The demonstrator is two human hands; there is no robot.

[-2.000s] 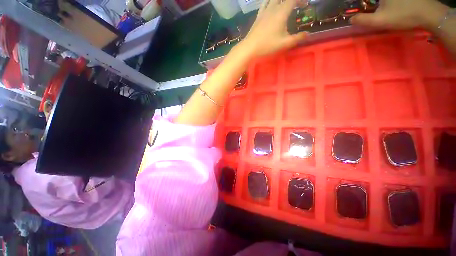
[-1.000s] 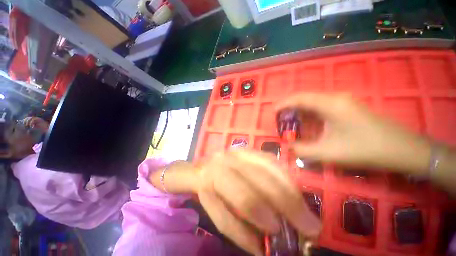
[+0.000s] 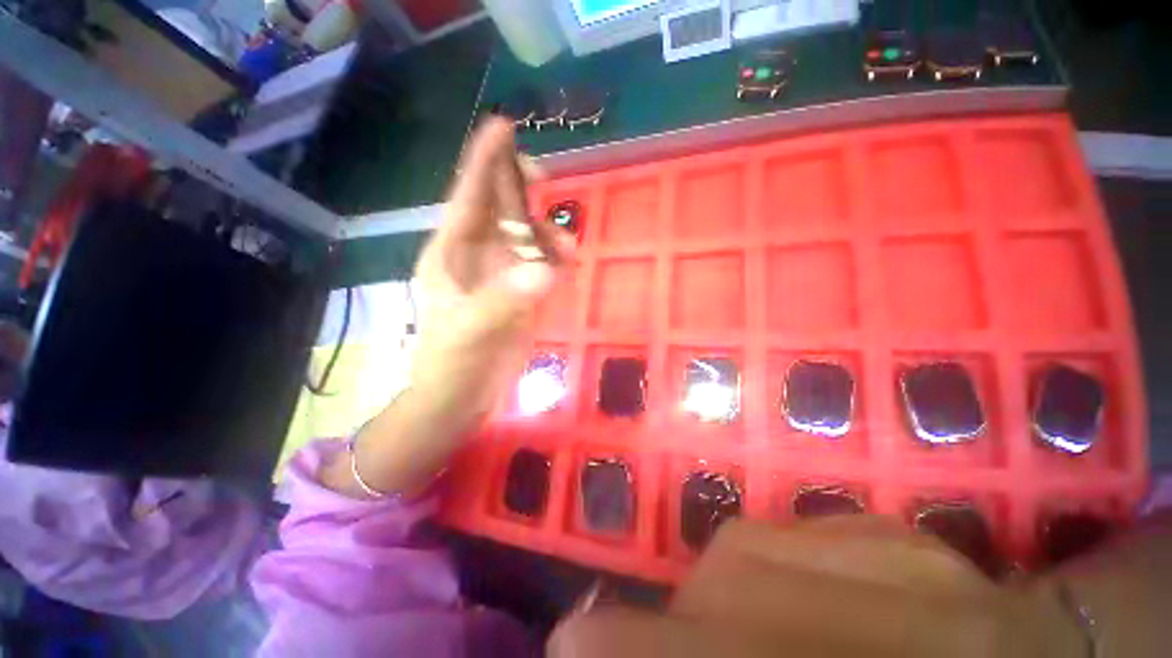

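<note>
The red foam tray lies in front of me. Its two rows nearest my body hold several dark-screen watches, some with white glare. A watch with a small round lit graphic sits in the far row at left. My left hand is raised over the tray's far left corner, its fingers closed on a dark, shiny-edged watch seen nearly edge-on. My right hand is blurred at the bottom edge, over the near side of the tray. A small glint shows by its fingertips, but its grip is unclear.
Beyond the tray, several watches stand on the green bench, some with green and red lit dots. A black monitor is at left, beside papers with a cable. A pink-sleeved person is partly visible behind it.
My left hand has moved from the near side up to the tray's far left corner. My right hand has moved from the tray's middle to its near edge. The view has shifted right.
</note>
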